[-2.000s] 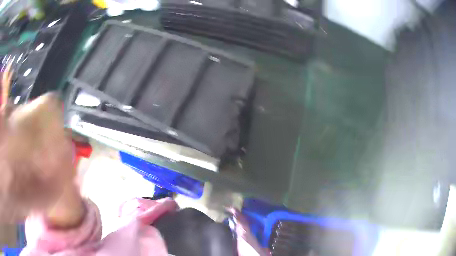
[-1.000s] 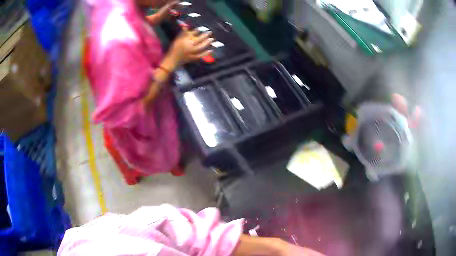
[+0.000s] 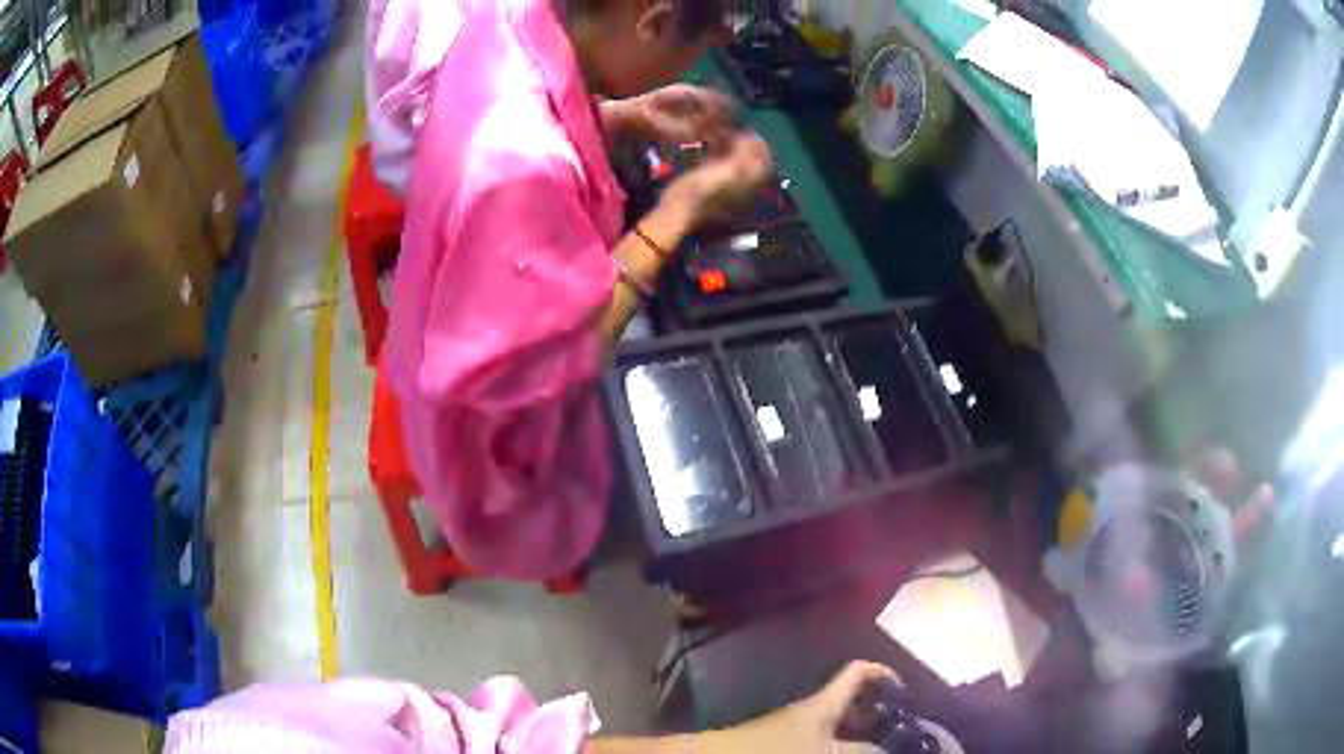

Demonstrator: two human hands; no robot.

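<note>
My left hand [image 3: 833,712] is at the bottom edge, its arm in a pink sleeve coming from the lower left. Its fingers are around a dark glossy object [image 3: 902,728], cut off by the edge; I cannot tell what it is. My right hand is not in view. Ahead, a black four-pocket tray [image 3: 826,517] lies on top of a stack. Its pockets hold glossy black units [image 3: 789,420], several with small white labels; the leftmost [image 3: 687,442] reflects bright light.
A co-worker in a pink smock [image 3: 501,295] works over another black tray [image 3: 759,280]. A cream paper sheet [image 3: 966,622] and a white desk fan [image 3: 1153,567] are on the right. Left are a red stool [image 3: 395,471], a blue bin [image 3: 96,530] and brown cartons [image 3: 126,221].
The view has swung from the empty tray to the filled tray and the co-worker. Since one second ago, my left hand has come into view with the dark object.
</note>
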